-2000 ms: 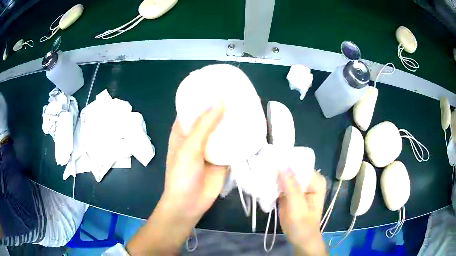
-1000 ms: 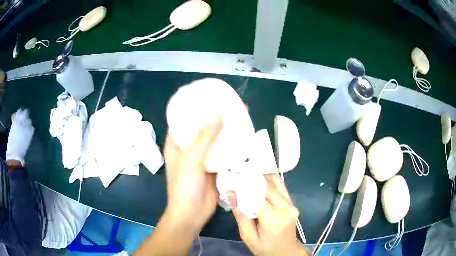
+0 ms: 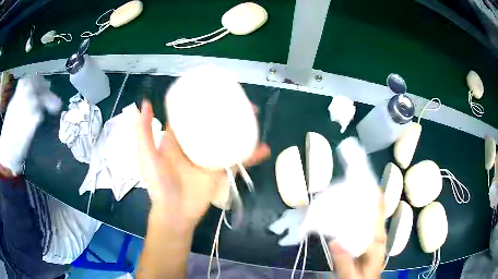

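My left hand (image 3: 177, 174) is under a glaring white-cream wired mouse (?) (image 3: 212, 117) and holds it above the bench, its cords hanging down. My right hand (image 3: 360, 259) holds a crumpled white wiping cloth (image 3: 347, 199) to the right, blurred and apart from the unit. Two half-moon units lie on edge between my hands, one at left (image 3: 291, 175) and one at right (image 3: 319, 162). Another unit is partly hidden behind my left hand. Several more units (image 3: 423, 183) lie at the right, partly behind the cloth.
Spare wipes (image 3: 117, 155) lie left, near a solvent bottle (image 3: 90, 80). Another bottle (image 3: 377, 128) stands right, beside a small white wad (image 3: 342, 111). A pale rail (image 3: 180, 66) with an upright post edges the bench. Corded units lie beyond it. A neighbour's gloved hand (image 3: 24, 120) is far left.
My right hand and cloth have moved right, away from the held unit. My left hand has opened beneath the unit and shifted left. The neighbour's gloved hand has moved up.
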